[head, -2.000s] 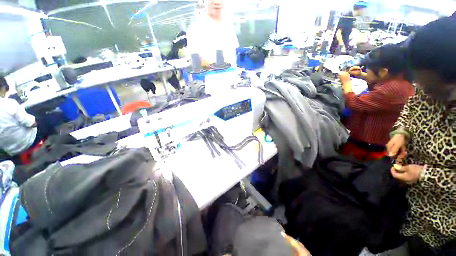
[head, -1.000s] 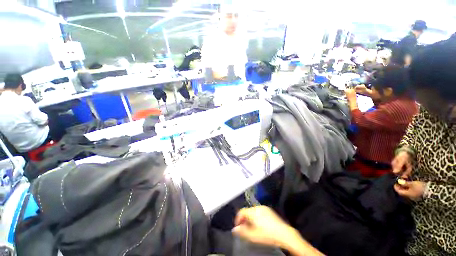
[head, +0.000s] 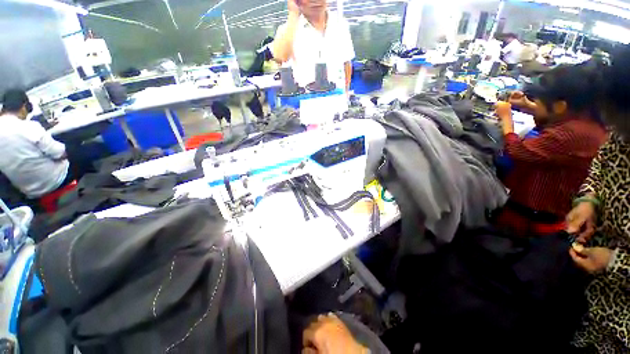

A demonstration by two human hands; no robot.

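My right hand point(head: 333, 336) is low at the bottom edge, partly cut off, with fingers curled against grey cloth point(head: 365, 333) at my lap. Whether the fingers grip it is unclear. My left hand is not in view. A dark grey garment with pale dashed stitching point(head: 162, 283) drapes over the table at left, running up to the needle area of the white sewing machine point(head: 287, 162). Dark narrow strips point(head: 321, 202) lie on the white table point(head: 290, 256) by the machine.
Grey garment pile point(head: 432, 166) hangs over the table's far end, beside yellow and green loops point(head: 380, 192). A black garment point(head: 483, 297) fills the lower right, beside a co-worker in a leopard-print top point(head: 611, 276). A person in white point(head: 321, 48) stands behind the machine.
My right hand rose into view over the lap, then moved down and slightly left to the grey cloth. The view has shifted a little. The standing person now has a hand raised to the head.
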